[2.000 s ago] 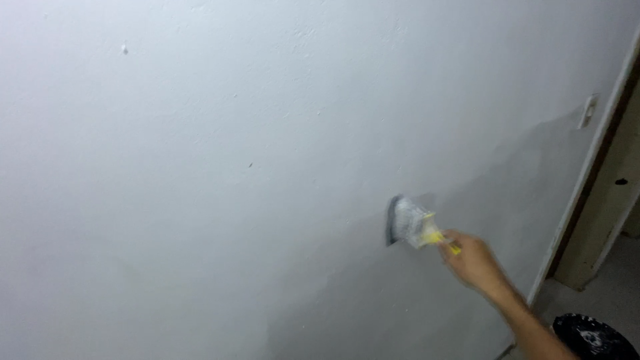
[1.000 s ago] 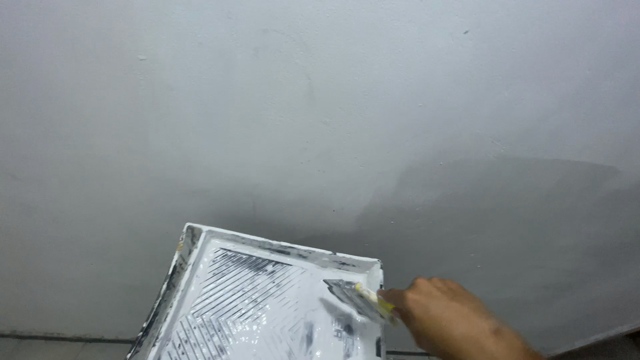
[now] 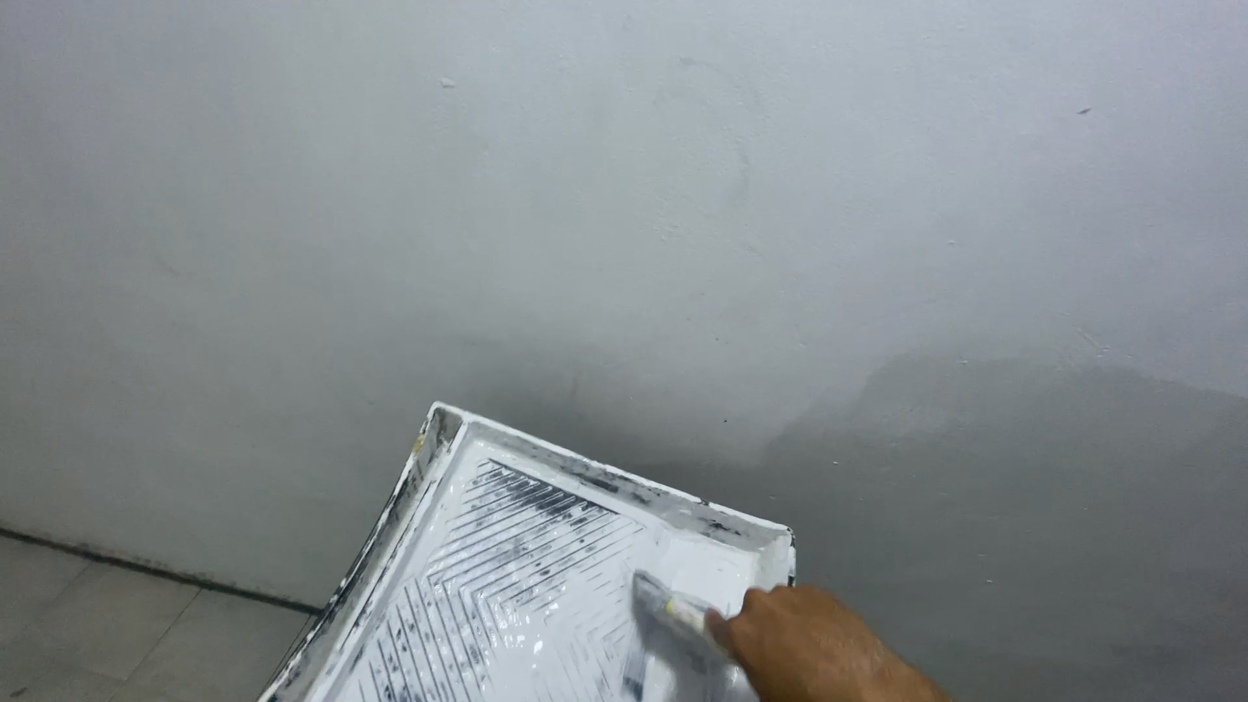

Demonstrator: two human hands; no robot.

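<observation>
At the lower right of the head view, my right hand (image 3: 814, 639) is closed around the handle of a paintbrush (image 3: 673, 614). Its bristles, coated in white paint, are over the right part of a paint tray (image 3: 609, 475) and look in contact with the paint there. The tray has a ribbed bed, with wet white paint spread over it and dark streaks showing through. My left hand is out of view, and the near end of the tray is cut off by the frame's lower edge.
Behind the tray stands a wall (image 3: 585, 214), pale above, with a darker grey area (image 3: 1024, 507) at the lower right. Tiled floor (image 3: 107, 624) shows at the lower left, along the wall's foot.
Two seconds ago the brush was against the wall; a second ago it was over the tray, and it is still there. The view has swung left and down since the first frame.
</observation>
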